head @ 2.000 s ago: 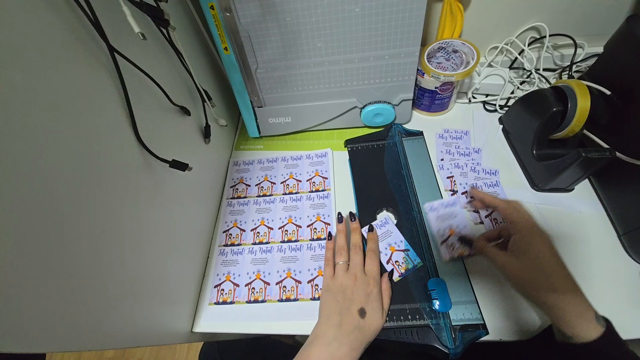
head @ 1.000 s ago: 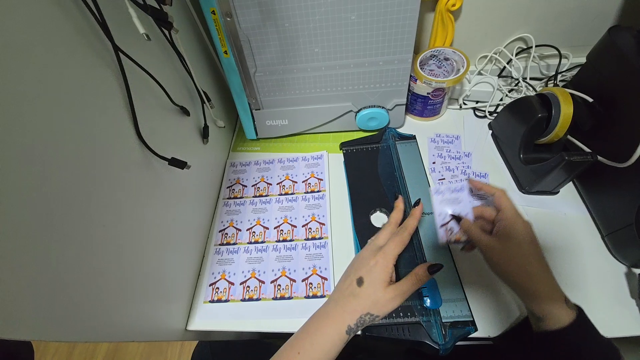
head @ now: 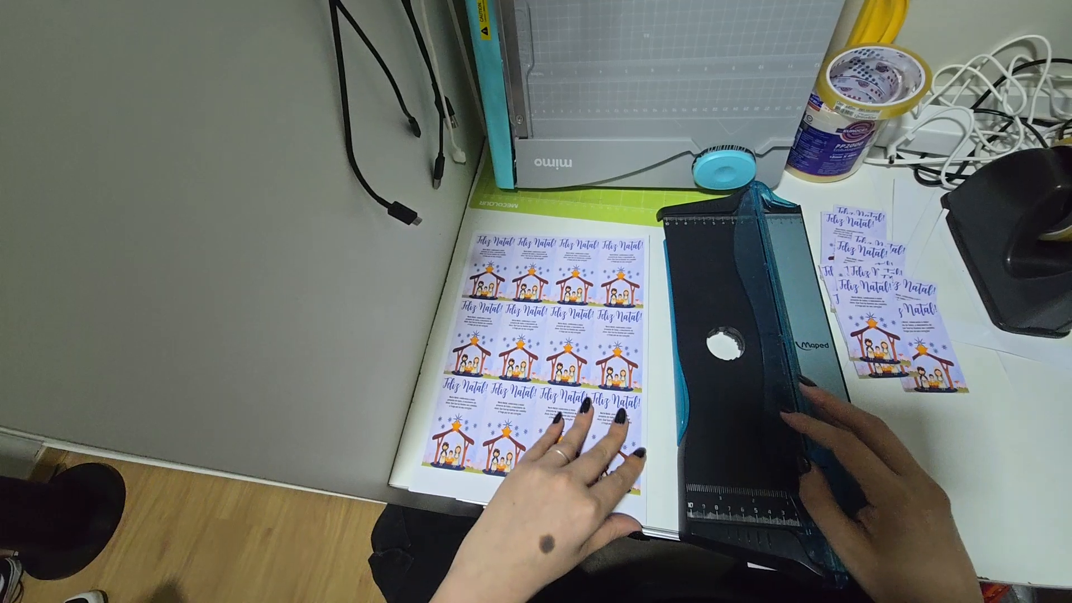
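My left hand (head: 569, 490) lies with spread fingers on the lower right part of a printed sheet of Christmas cards (head: 548, 343), a nativity picture on each. To its right stands a black and teal Maped paper trimmer (head: 729, 276) with a round hole in its base. My right hand (head: 871, 494) rests over the trimmer's right lower side, fingertips at the rail; it hides the sliding cutter, and whether it grips anything is not clear. Cut cards (head: 871, 310) lie overlapped in a loose pile to the right of the trimmer.
A larger grey and teal trimmer (head: 653, 84) stands behind, over a green cutting mat (head: 578, 201). Tape rolls (head: 846, 117), white cables (head: 971, 109) and a black tape dispenser (head: 1013, 243) are at the back right. Black cables (head: 352, 142) hang by the grey panel at left.
The card in my right hand has been let go, and that hand is now at the trimmer. My left hand has moved left from the trimmer onto the printed sheet.
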